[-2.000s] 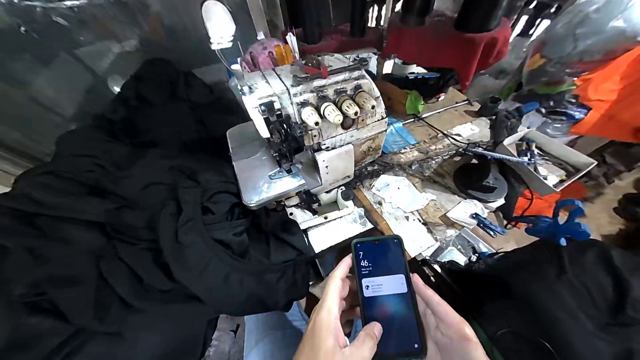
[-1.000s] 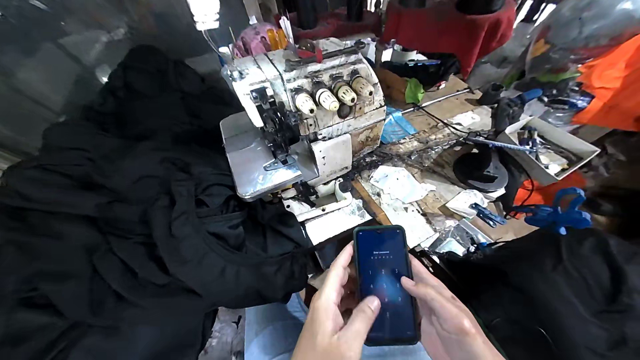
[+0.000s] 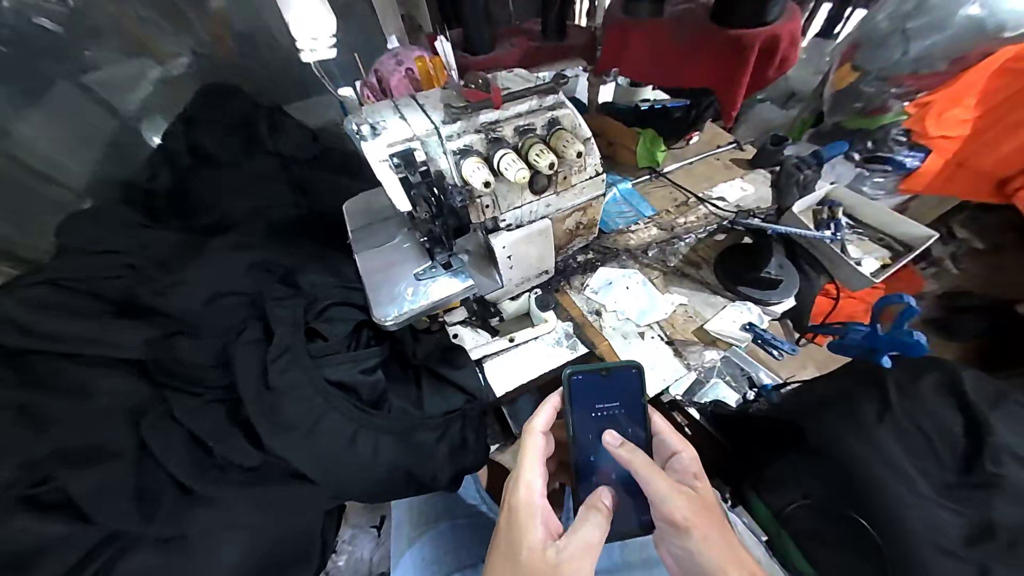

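Note:
A smartphone (image 3: 588,416) in a dark case is held upright between both hands at the lower middle of the head view, its screen lit. My left hand (image 3: 540,512) grips its left edge, with the thumb over the lower screen. On the right edge are the fingers of my right hand (image 3: 680,496), whose thumb lies over the middle of the screen. Beyond the phone stands a worn white overlock sewing machine (image 3: 528,212) with several tension dials. Black fabric (image 3: 240,384) is heaped to the left of the machine.
Right of the machine, the worktable (image 3: 688,216) bears paper scraps, a black round disc (image 3: 756,272) and an open box (image 3: 900,228) of small items. A blue plastic clamp (image 3: 880,332) lies by more black fabric (image 3: 904,456). Orange cloth (image 3: 972,132) is at the far right.
The phone's screen has gone from a lock screen with a notification to a passcode entry screen. My right thumb has moved from the phone's right edge onto the screen.

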